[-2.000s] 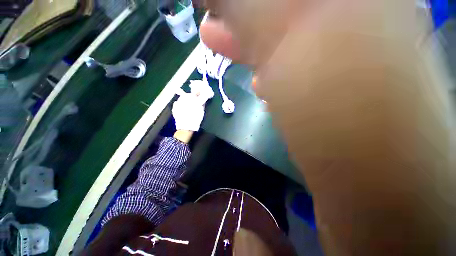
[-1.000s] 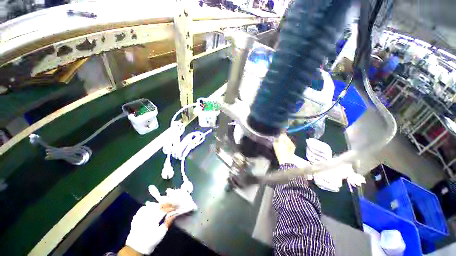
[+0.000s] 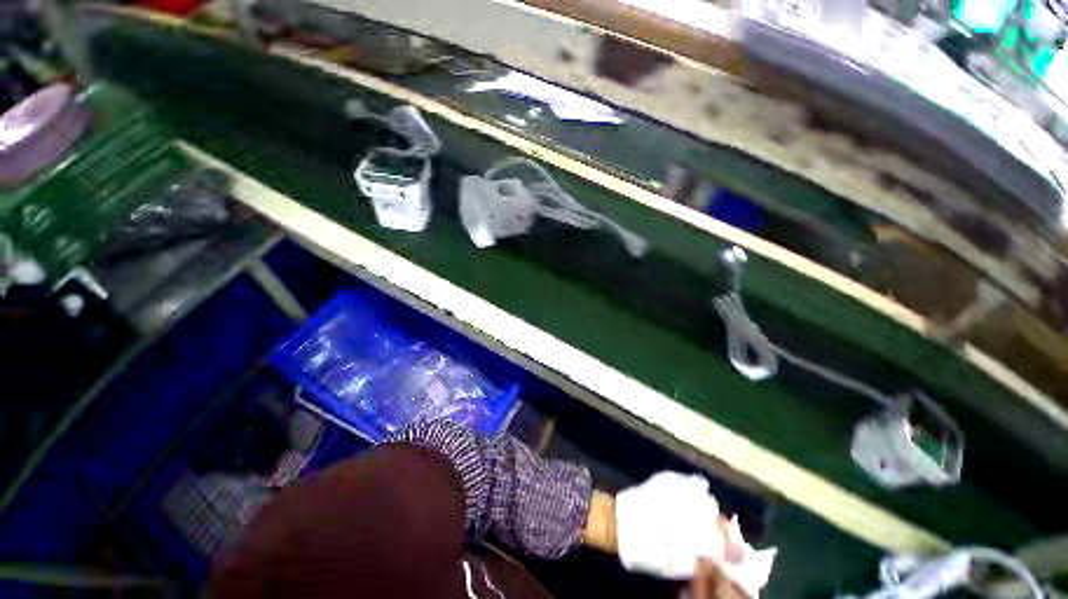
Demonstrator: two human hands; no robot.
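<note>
My left hand [image 3: 673,527], in a white glove with some bare fingertips, is low right of centre, beside the conveyor's pale edge. Its fingertips are closed around a small white piece [image 3: 755,569], blurred and partly covered by the fingers, so its shape is unclear. My right hand is out of view. At the bottom right corner, a looped white cord [image 3: 954,564] is cut off by the picture's edge.
The green conveyor [image 3: 562,287] carries white socket housings [image 3: 401,197] with coiled cords; the right one [image 3: 896,454] shows an open end. Below left of the belt is a blue bin [image 3: 322,404] holding crumpled clear plastic. Green ribbed material [image 3: 88,193] lies far left.
The view has swung left along the conveyor. The suspended screwdriver arm, my right hand and most of the bench have left the picture. My left hand now appears low right of centre.
</note>
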